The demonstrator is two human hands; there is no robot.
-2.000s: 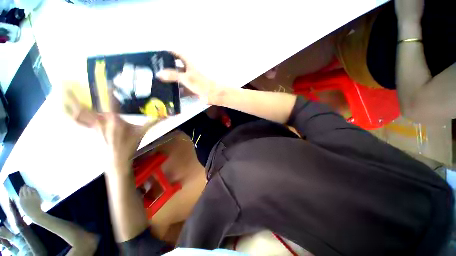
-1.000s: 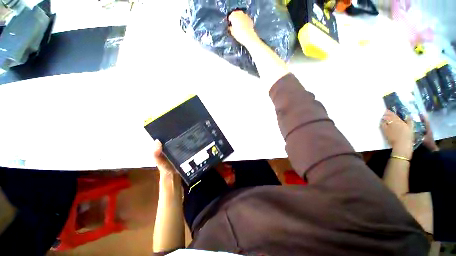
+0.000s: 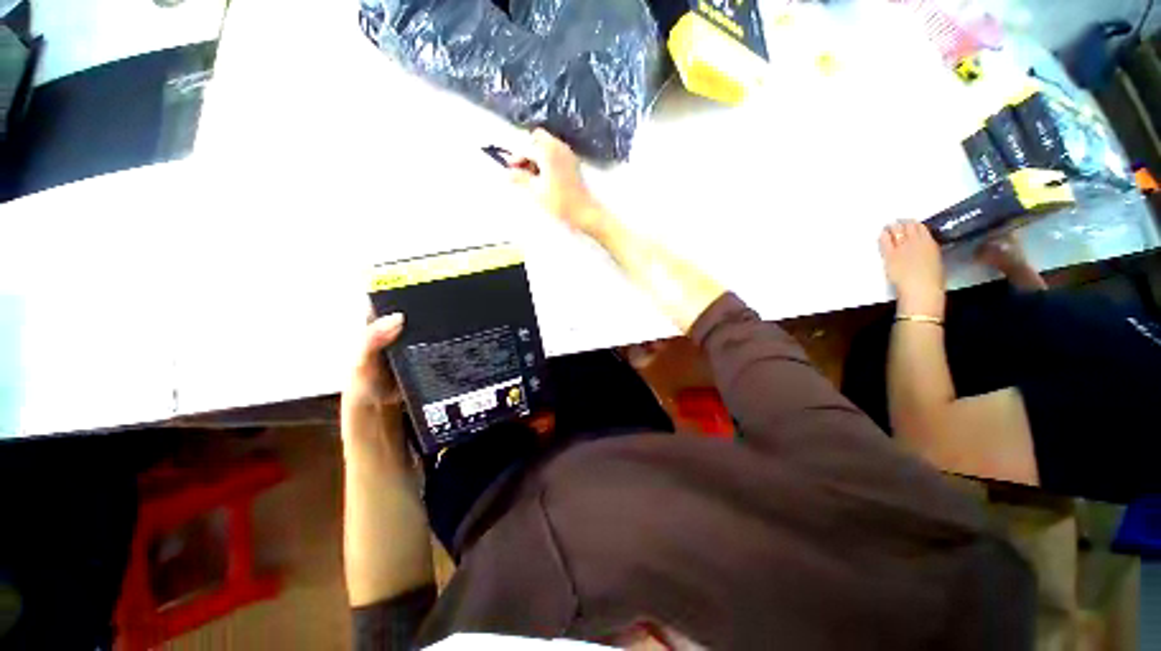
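My left hand (image 3: 372,366) holds a black outer box (image 3: 461,350) by its left side, over the table's front edge. The box's back side faces up, with small text and white labels, and its yellow end points away from me. My right hand (image 3: 550,176) is above the table and grips a small black plastic hanger (image 3: 498,155) at the fingertips. The crinkled poly bag (image 3: 548,64) with dark contents lies just beyond my right hand.
A black and yellow carton (image 3: 716,64) lies right of the bag. At the right, a neighbour's hands hold a long black and yellow box (image 3: 987,210) beside several similar ones (image 3: 1019,134). A dark sheet (image 3: 96,115) lies far left. A red stool (image 3: 210,547) stands below.
My right hand has come back out of the poly bag towards me with the small black hanger. The outer box has turned more upright in my left hand.
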